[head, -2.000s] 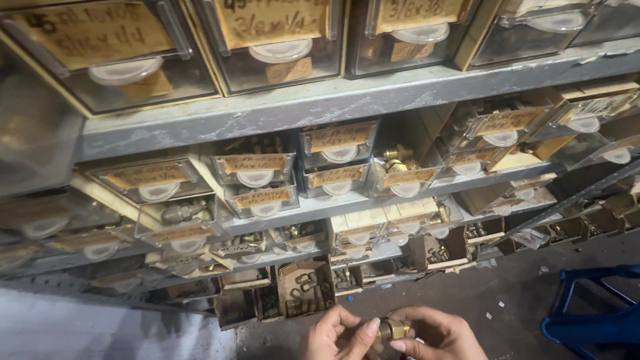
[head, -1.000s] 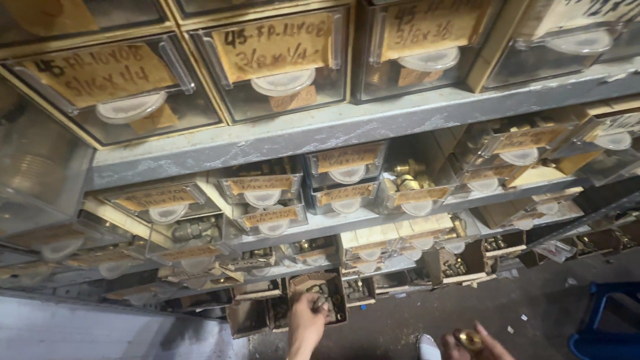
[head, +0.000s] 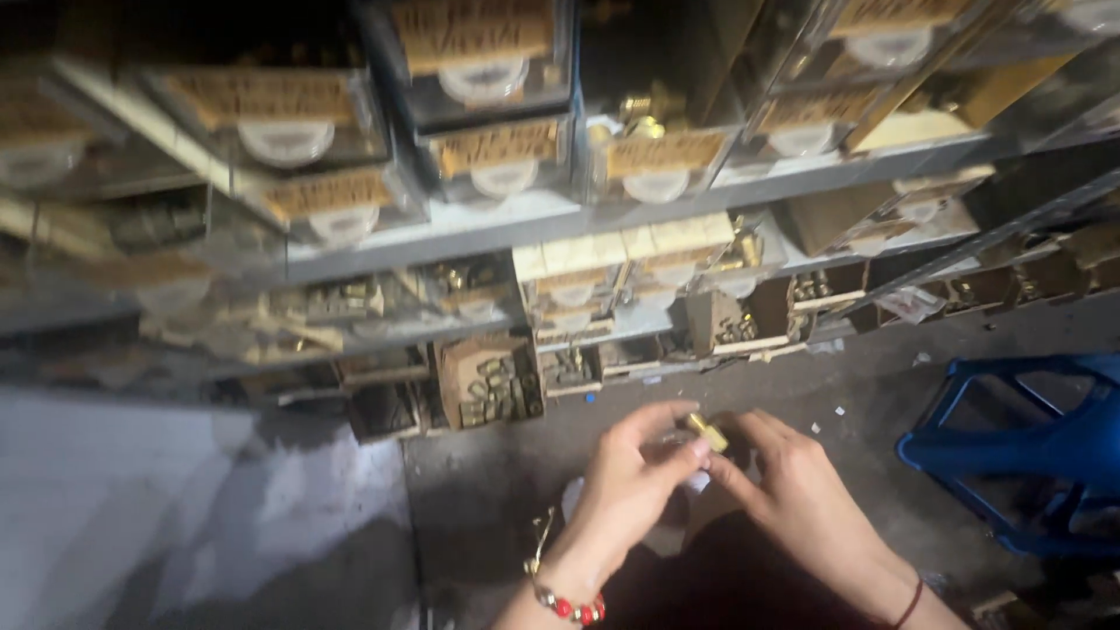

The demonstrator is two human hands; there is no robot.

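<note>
Between my two hands, low at the centre right, is a brass fitting [head: 707, 433], its threaded end pointing up and left. My left hand [head: 634, 477] touches it with thumb and fingertips. From the other side my right hand [head: 779, 472] has its thumb and fingers around it. Blur hides which hand bears the grip and whether it is one part or two joined. Left of my hands, an open cardboard box [head: 488, 385] holds several brass fittings on the lowest level of the rack.
A metal shelf [head: 612, 206] carries clear plastic drawers [head: 665, 162] with handwritten tags and brass fittings. More cardboard boxes [head: 752, 328] line the floor level. A blue plastic stool [head: 1015, 446] stands at the right, with paper scraps on the floor.
My left hand has left the cardboard box and come back beside my right hand; both are now at the brass fitting. The view has shifted downward and nearer the lower shelves.
</note>
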